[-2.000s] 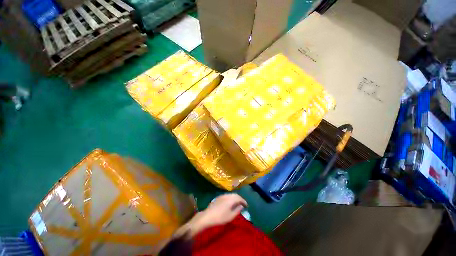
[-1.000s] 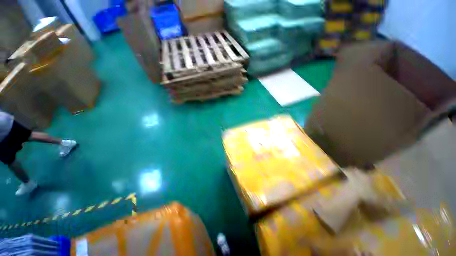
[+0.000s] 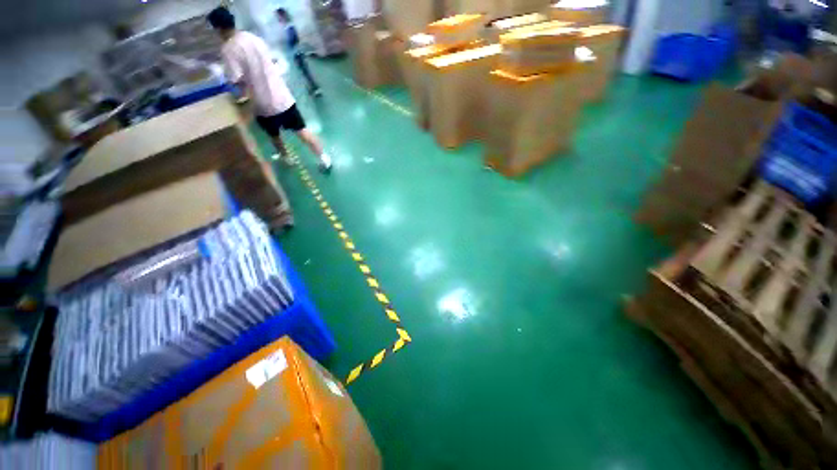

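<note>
Neither of my hands is in view. Nearest in front of me, at the lower left, is a brown carton [image 3: 340, 431] with orange tape and a white label; the bottom edge cuts it off. Beside it is a blue crate [image 3: 307, 307] filled with a dense row of thin white flat packs [image 3: 174, 321]. Behind the crate are large brown cartons [image 3: 165, 151]. The picture is somewhat blurred.
Stacked wooden pallets [image 3: 762, 294] stand at the right, with a blue crate [image 3: 803, 151] behind. Tall cartons [image 3: 532, 110] stand at the back. Yellow-black tape [image 3: 353, 252] marks the green floor. A person [image 3: 262, 83] is at the upper left, another farther back.
My view has swung left. The yellow-taped cartons have left the picture, and the pallets have shifted to the right edge. My hand, seen two seconds ago, is out of view. The crate shows more fully.
</note>
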